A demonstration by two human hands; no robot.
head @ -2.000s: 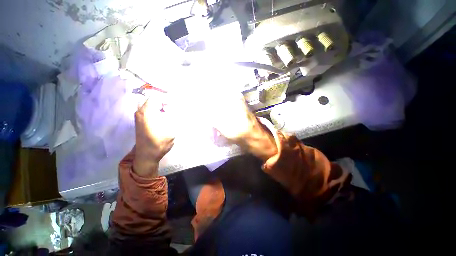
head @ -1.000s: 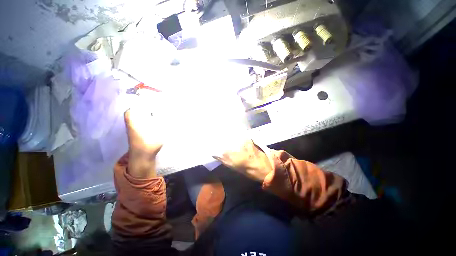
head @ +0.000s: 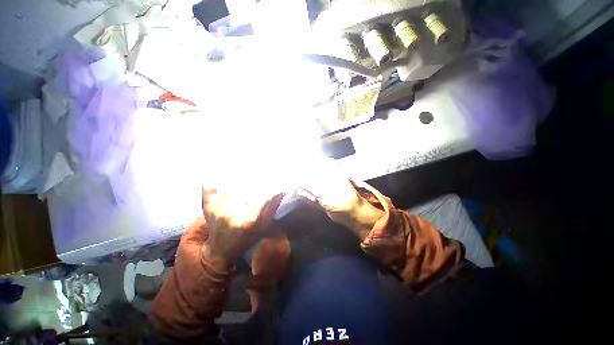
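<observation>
My left hand (head: 237, 210) and my right hand (head: 343, 202) are close together at the table's front edge, partly washed out by the lamp glare. A small pale lilac fabric piece (head: 291, 202) shows between them, held at the fingers of both hands. Most of the fingertips and the upper part of the fabric are lost in the white glare. The overlock machine (head: 357, 104) stands beyond my right hand, with ribbed cream-gold tension knobs (head: 406, 34) on its front. Its needle area is hidden by glare.
A lilac heap (head: 101, 128) lies on the table's left, with the red-handled tool (head: 176, 100) beside it. A second lilac bundle (head: 505, 111) is at the right end. A cardboard box (head: 27, 232) is at the lower left.
My left hand has moved right and down towards my right hand, to the table's front edge. The lilac piece now shows between the hands. The view has shifted slightly.
</observation>
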